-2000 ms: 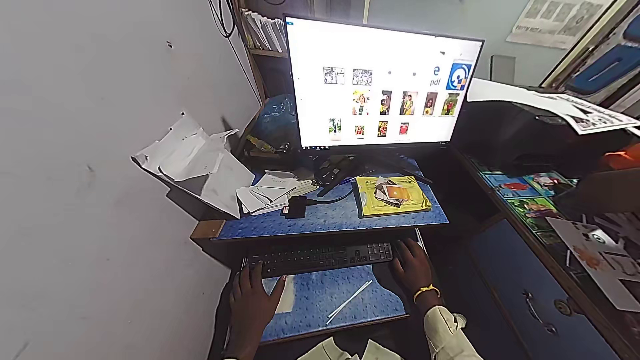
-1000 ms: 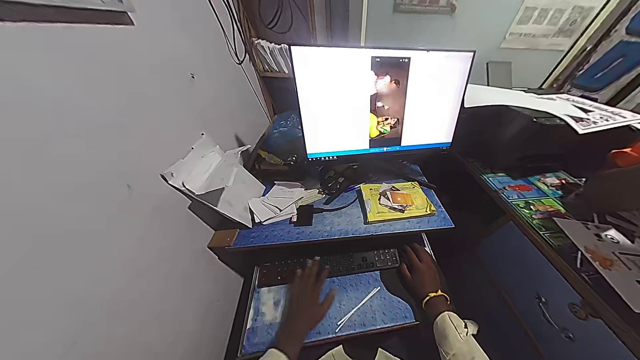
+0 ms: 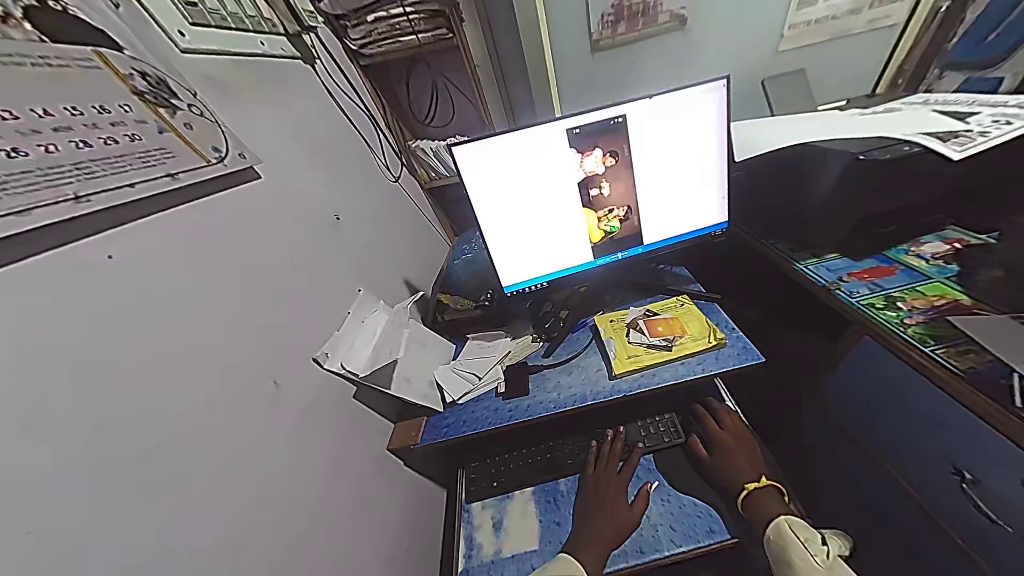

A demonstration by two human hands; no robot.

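Note:
My left hand (image 3: 606, 492) lies with spread fingers, its fingertips on the right part of a black keyboard (image 3: 528, 462) on the pull-out tray (image 3: 552, 552). Beside the keyboard's right end, my right hand (image 3: 726, 448), with a yellow band at the wrist, rests over a dark mouse pad (image 3: 690, 480); any mouse beneath it is hidden. A thin white stick shows by my left thumb. Above the desk stands a lit monitor (image 3: 528, 208) showing a sideways picture of people.
On the blue desktop (image 3: 560, 396) lie loose papers (image 3: 484, 364), a small black box (image 3: 516, 382) with a cable, and a yellow packet (image 3: 660, 332) with small photos on it. A wall is at left; a counter with colourful pictures (image 3: 872, 276) stands at right.
My left hand has moved right along the keyboard from its left end. The screen has changed from a grid of thumbnails to one large picture. The view has tilted and shifted left.

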